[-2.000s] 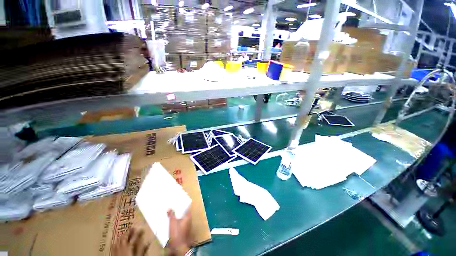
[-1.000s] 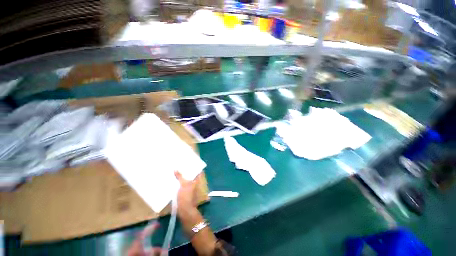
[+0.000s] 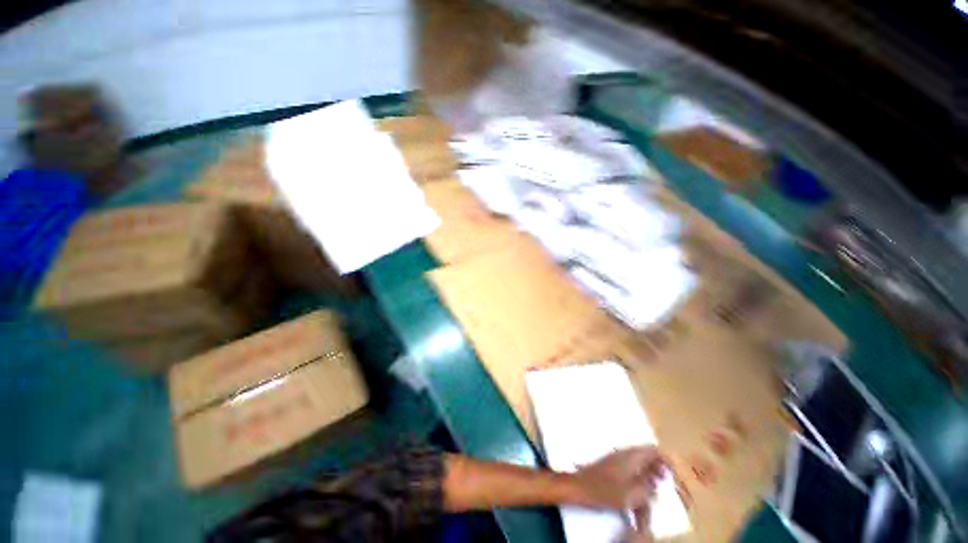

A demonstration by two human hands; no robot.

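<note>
A white flat sheet [image 3: 589, 408] lies on the brown cardboard [image 3: 510, 308] near the bench's front edge. My left hand [image 3: 626, 483] reaches over its lower part, with the fingers bent down near its right side. The hand is blurred, and I cannot tell whether it grips the sheet or only rests on it. No clear part of my right hand shows. Whitish flat packs [image 3: 594, 202] are heaped farther back on the cardboard.
A stack of white sheets [image 3: 345, 186] sits at the left bench edge. Closed brown cartons [image 3: 271, 398] stand on the floor at left, with a bright blue item [image 3: 42, 212] beyond. Black solar panels [image 3: 833, 414] lie at the lower right. A grey shelf edge [image 3: 732, 74] crosses the upper right.
The view has swung left and down. The white sheet held up near my right hand is out of that grasp; a white sheet now lies under my left hand. My right hand has left clear view.
</note>
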